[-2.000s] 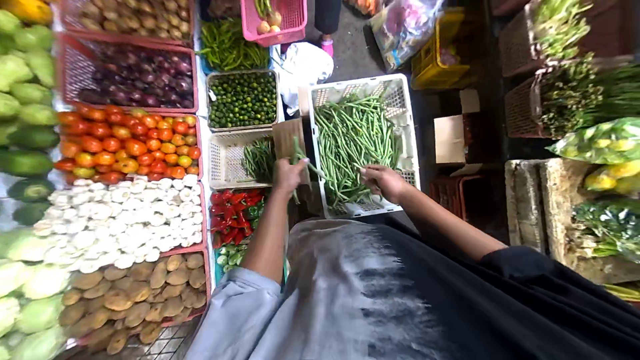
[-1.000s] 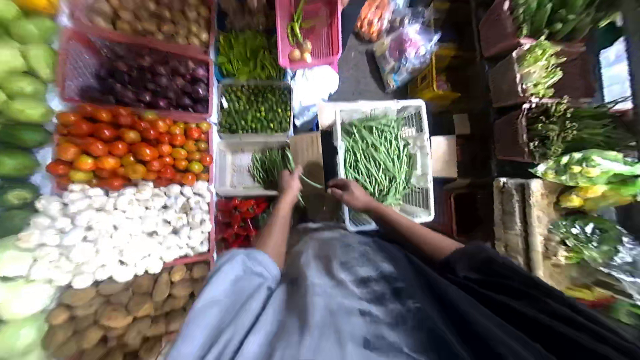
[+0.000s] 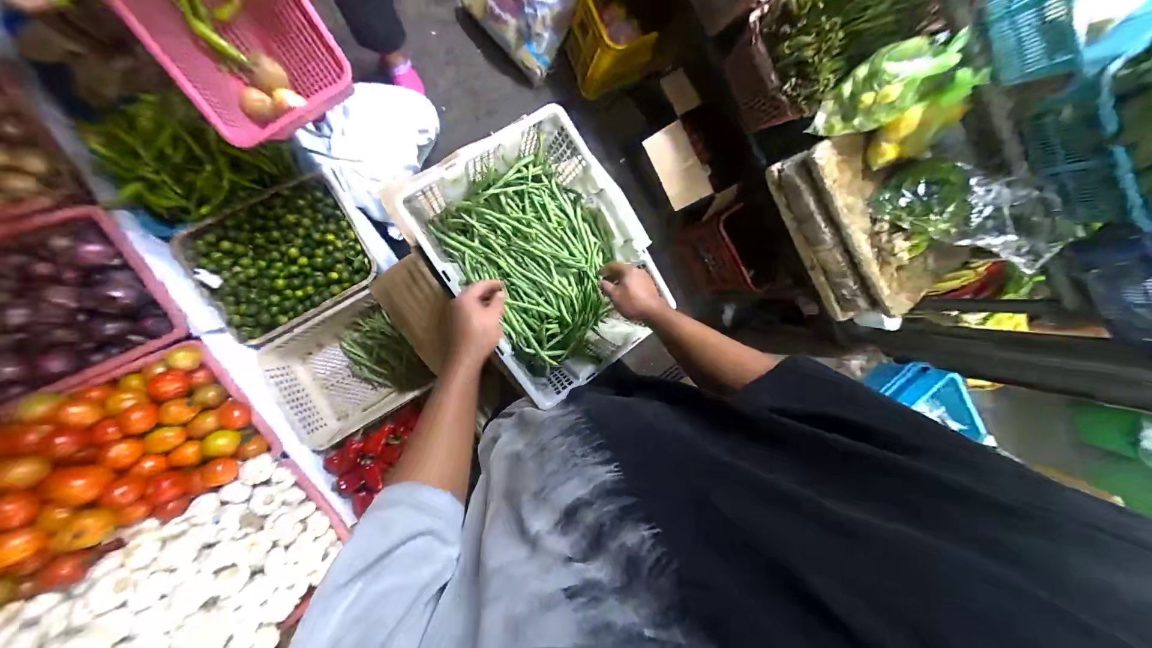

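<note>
A white plastic crate (image 3: 556, 393) in front of me holds a heap of long green beans (image 3: 535, 247). Over its left edge is my left hand (image 3: 477, 319), fingers curled; whether anything is between them I cannot tell. At the right side of the heap, my right hand (image 3: 630, 290) has its fingertips at the beans, and its grip is unclear. Left of the crate, partly behind my left forearm, a smaller off-white plastic basket (image 3: 297, 387) contains a smaller bunch of green beans (image 3: 387, 351). A piece of brown cardboard (image 3: 409, 306) lies between the two containers.
Left stand a crate of small green citrus fruits (image 3: 279, 256), red peppers (image 3: 373, 454), tomatoes (image 3: 135, 441), garlic bulbs (image 3: 216, 549) and a pink basket (image 3: 337, 76) with onions. Rightward are a red crate (image 3: 720, 252) and foam boxes (image 3: 837, 229). A person's foot (image 3: 407, 76) shows beyond.
My left hand has moved from the smaller basket's beans to the large crate's left edge. My right hand has gone from the crate's left side to the right side of the heap. The view has turned.
</note>
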